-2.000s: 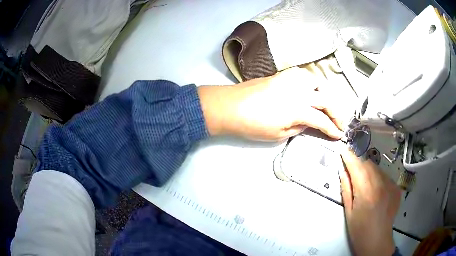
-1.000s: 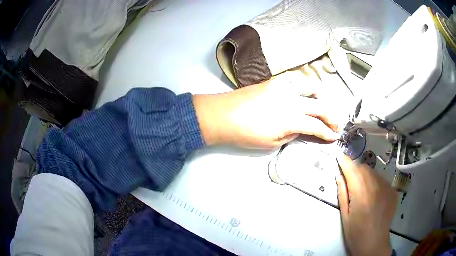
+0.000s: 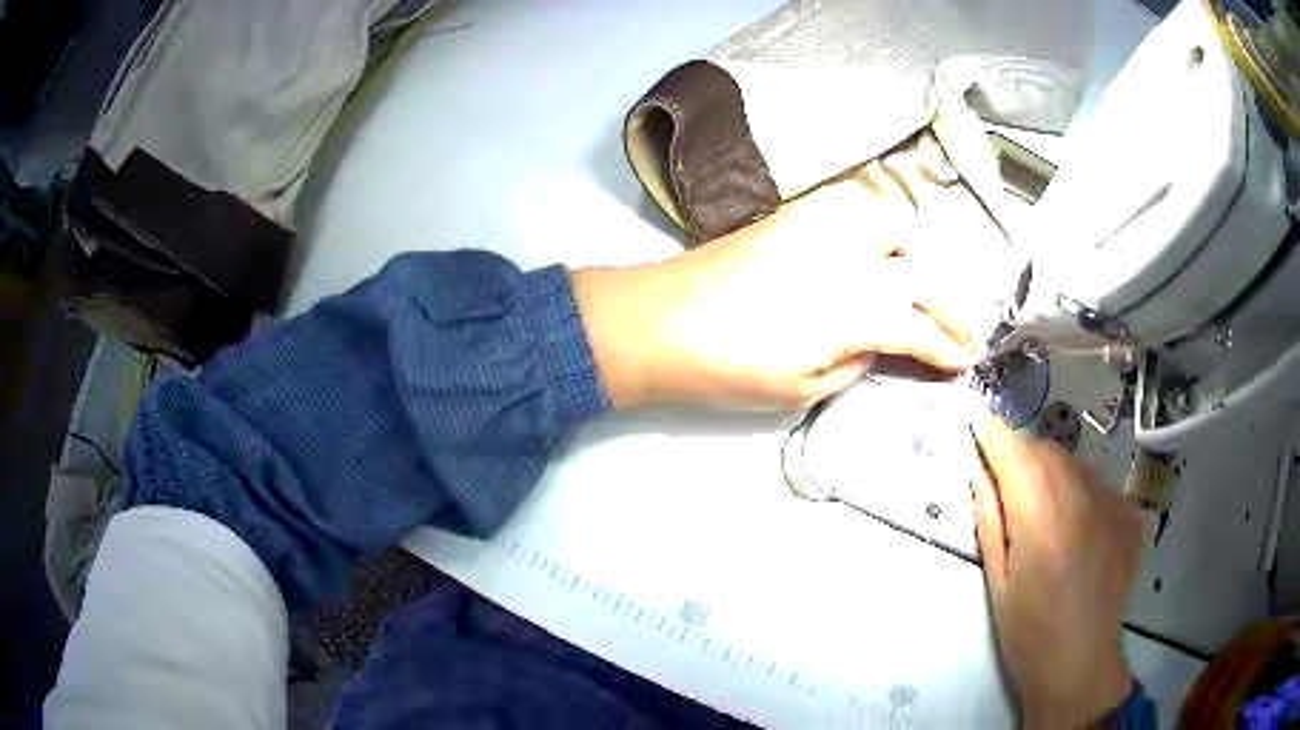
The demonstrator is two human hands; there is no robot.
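Note:
A beige garment panel (image 3: 841,107) with a cream lining (image 3: 891,178) and a dark brown band (image 3: 723,150), folded into a loop, lies behind my left hand. My left hand (image 3: 798,314) lies flat over the garment's near edge, its fingertips at the presser foot (image 3: 994,371) of the white sewing machine (image 3: 1169,186). The cloth under my left hand is mostly hidden. My right hand (image 3: 1055,549) is on the near side of the foot, fingertips almost touching the left ones. Whether it pinches cloth is too bright and small to tell.
More beige garments (image 3: 228,86) with overlapping dark brown ends (image 3: 186,235) lie at the left edge of the white table (image 3: 471,143). Ruler markings run along the near edge. An orange-brown ring with something blue-purple inside (image 3: 1255,692) shows at the lower right.
The hands stay at the presser foot with almost the same pose. The view shifts slightly; the garment and brown loop lie nearly as before.

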